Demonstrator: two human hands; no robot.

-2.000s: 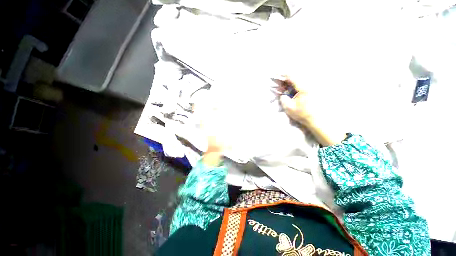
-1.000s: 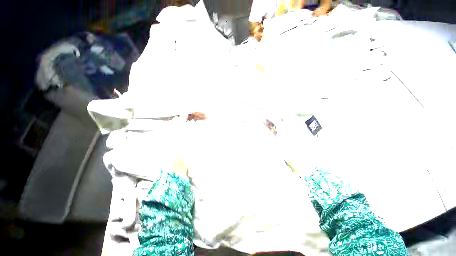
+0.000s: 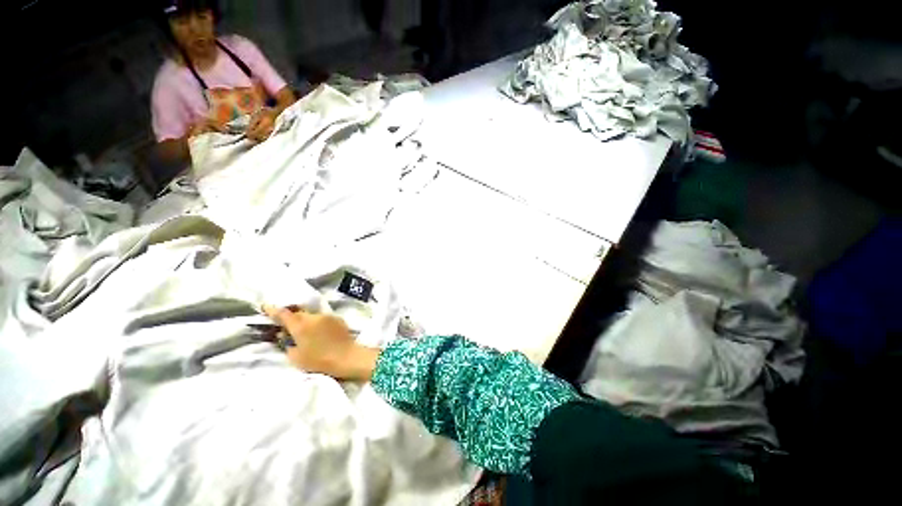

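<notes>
An off-white garment [image 3: 198, 366] lies crumpled over the near left of the table. My right hand [image 3: 318, 341], in a green patterned sleeve, lies on it with thumb and fingers together at the cloth. Dark pointed thread snips [image 3: 265, 331] stick out of this hand to the left; their grip is mostly hidden in the palm. A small black label with white lettering [image 3: 356, 287] lies on the cloth just above the hand. My left hand is not in view.
A person in a pink top [image 3: 240, 61] handles pale cloth across the white worktable [image 3: 495, 222]. A garment heap [image 3: 608, 69] lies at the table's far end. Another pile [image 3: 697, 331] is beyond the right edge, low down. More pale cloth [image 3: 59, 212] lies at the left.
The view has swung right, showing the far end of the table and the side pile. My left hand has left the picture. The garment shows less glare, and the snips are now visible.
</notes>
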